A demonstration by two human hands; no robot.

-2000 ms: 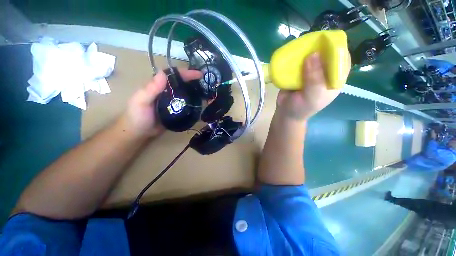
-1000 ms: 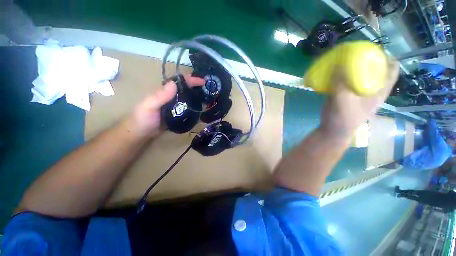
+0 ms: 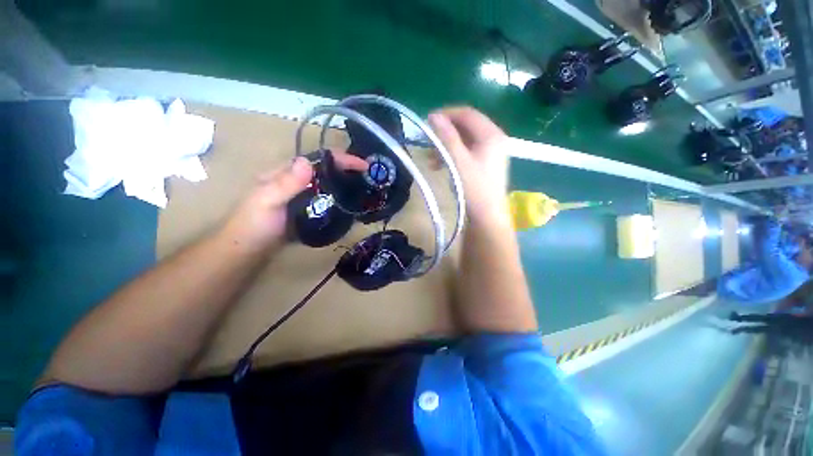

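Observation:
A black headset with two pale hoops point(image 3: 423, 181) is held over the brown cardboard mat point(image 3: 192, 233). My left hand point(image 3: 275, 200) grips it by the ear cup point(image 3: 322, 221), with a finger reaching to a black piece with a pale ring point(image 3: 381, 172). Another open black cup point(image 3: 381, 260) with thin wires lies lower right, and the boom microphone point(image 3: 283, 321) points down-left from it. My right hand point(image 3: 470, 147) is at the right side of the hoops, fingers bent; whether it touches them is unclear. The yellow glue bottle point(image 3: 532, 210) lies on its side right of my right forearm, its nozzle pointing right.
Crumpled white paper point(image 3: 134, 147) lies at the mat's upper left. A pale-yellow block point(image 3: 636, 236) sits right of the bottle. Several black headsets, one nearest point(image 3: 570, 71), are on the green conveyor point(image 3: 428, 53) at the upper right. A person in blue point(image 3: 768, 267) is at the far right.
My right hand has let go of the yellow bottle, which now lies on the bench, and has moved back left to the hoops. The headset has shifted slightly down while staying in my left hand.

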